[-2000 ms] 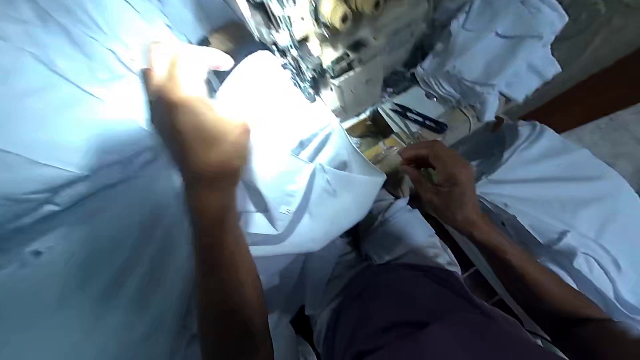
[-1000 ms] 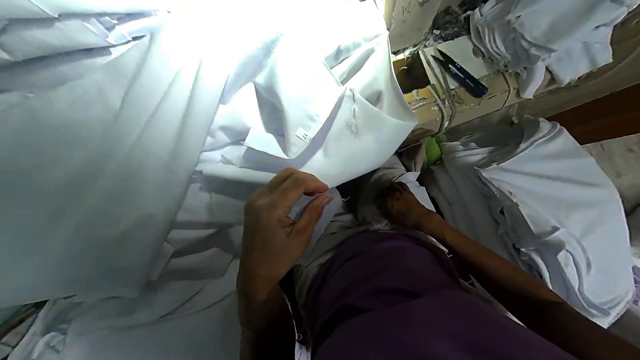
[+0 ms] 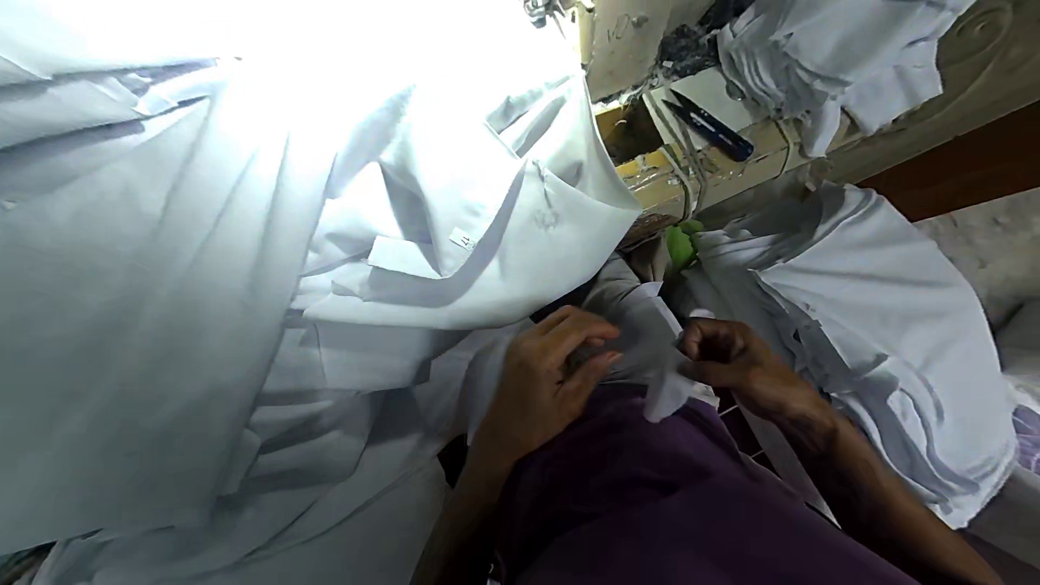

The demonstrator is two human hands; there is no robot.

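Over my lap, my right hand [image 3: 731, 361] pinches a small white fabric piece [image 3: 670, 390], which hangs down from its fingertips. Facing it from the left is my left hand [image 3: 556, 370], its thumb and fingers apart with nothing between them. Large white fabric [image 3: 520, 260] drapes from the work surface just above my left hand, brightly lit at the top. A small tag [image 3: 463, 238] with a mark lies on it. More white cloth [image 3: 146, 325] spreads across the left side.
Dark-handled thread snips [image 3: 711, 126] lie on the machine table's edge [image 3: 731, 175]. Crumpled white pieces [image 3: 837, 61] are heaped behind them. A stack of white fabric panels [image 3: 886, 325] hangs at the right, with a green thing [image 3: 681, 244] beside it.
My left hand has come away from the bright fabric at the machine and down to my lap. My right hand has lifted from the lap with the small white piece. The view has shifted.
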